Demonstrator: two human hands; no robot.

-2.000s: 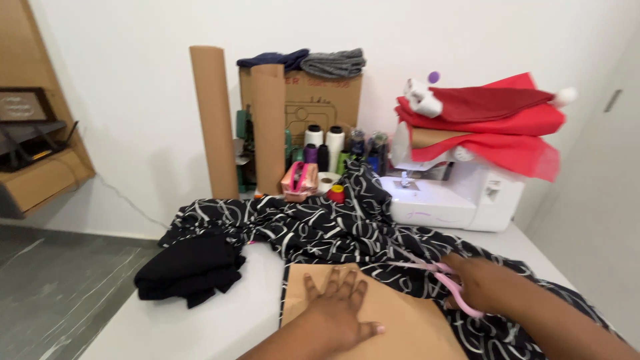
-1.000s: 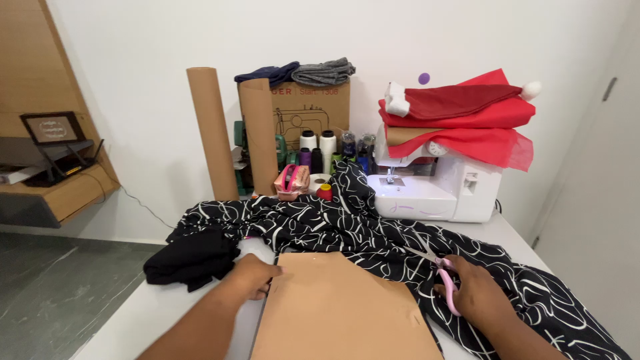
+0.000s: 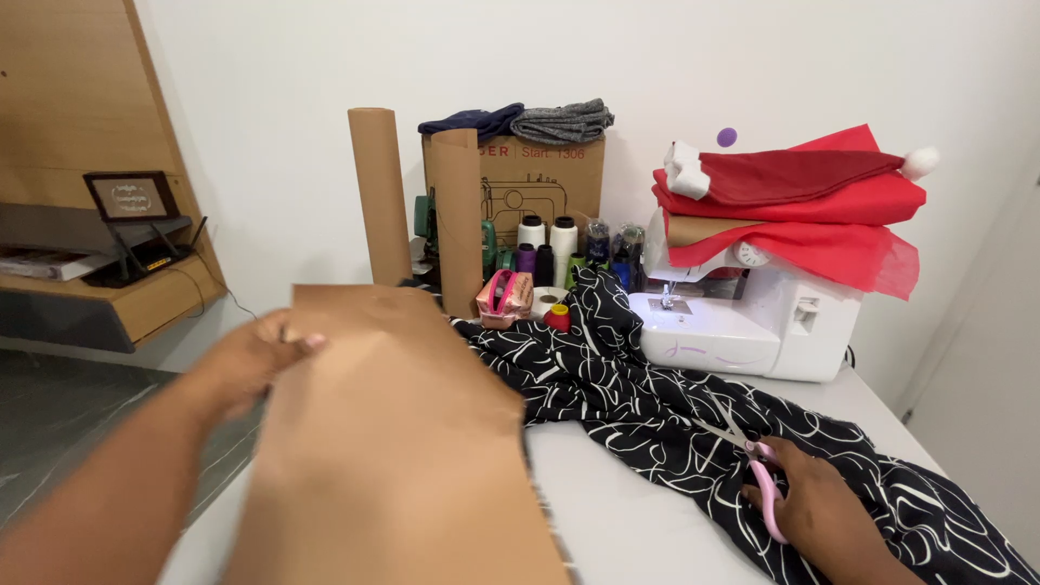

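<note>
My left hand (image 3: 258,361) pinches the upper left edge of a brown paper pattern piece (image 3: 390,439), which is lifted and slightly blurred. A strip of black patterned fabric shows along the paper's right edge. On the right, my right hand (image 3: 812,504) holds scissors (image 3: 760,479) by their pink handles, with the blades parted over black fabric with white curved lines (image 3: 650,422). That fabric lies bunched across the white table (image 3: 601,504) and reaches up beside the sewing machine.
A white sewing machine (image 3: 723,333) carries folded red fabric (image 3: 780,195). Brown paper rolls (image 3: 378,195) stand near a cardboard box (image 3: 552,175). Thread spools (image 3: 563,244), a pink pouch (image 3: 505,299) and a red-and-yellow spool (image 3: 557,318) sit behind the fabric.
My left hand has raised the paper piece off the table and moved it left. The folded black cloth seen earlier at the left is no longer visible. The scissors remain in my right hand.
</note>
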